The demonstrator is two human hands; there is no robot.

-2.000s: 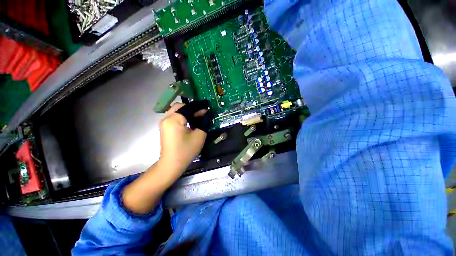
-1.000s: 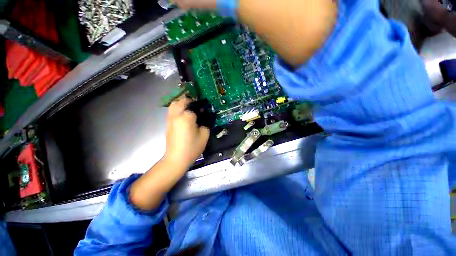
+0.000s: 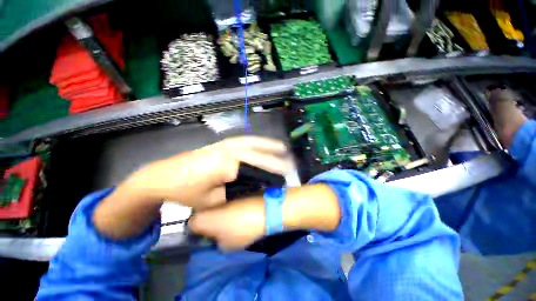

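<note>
My left hand [image 3: 203,170] is blurred over the near side of the conveyor, its fingers stretched to the right. My right hand [image 3: 232,226], with a light blue wrist strap, lies just below it, pointing left. The hands overlap or nearly touch, with black finger covers between them; blur hides whether they hold anything. To their right, the large green main circuit board [image 3: 347,130] lies in its black carrier fixture [image 3: 302,159], with no hand on it. The green row board [image 3: 323,86] runs along the fixture's far edge.
Left on the line is a red sheet [image 3: 26,197] with a small green board. The shelf behind holds stacked red sheets [image 3: 85,76] and bins of silvery-white parts [image 3: 189,60], beige parts [image 3: 253,50] and green parts [image 3: 301,44]. A blue cord [image 3: 244,70] hangs down. Another person's hand [image 3: 506,117] is at right.
The view has swung so the fixture appears further right. My left hand has left the fixture's left edge. My right hand has come back from the far side to beside my left.
</note>
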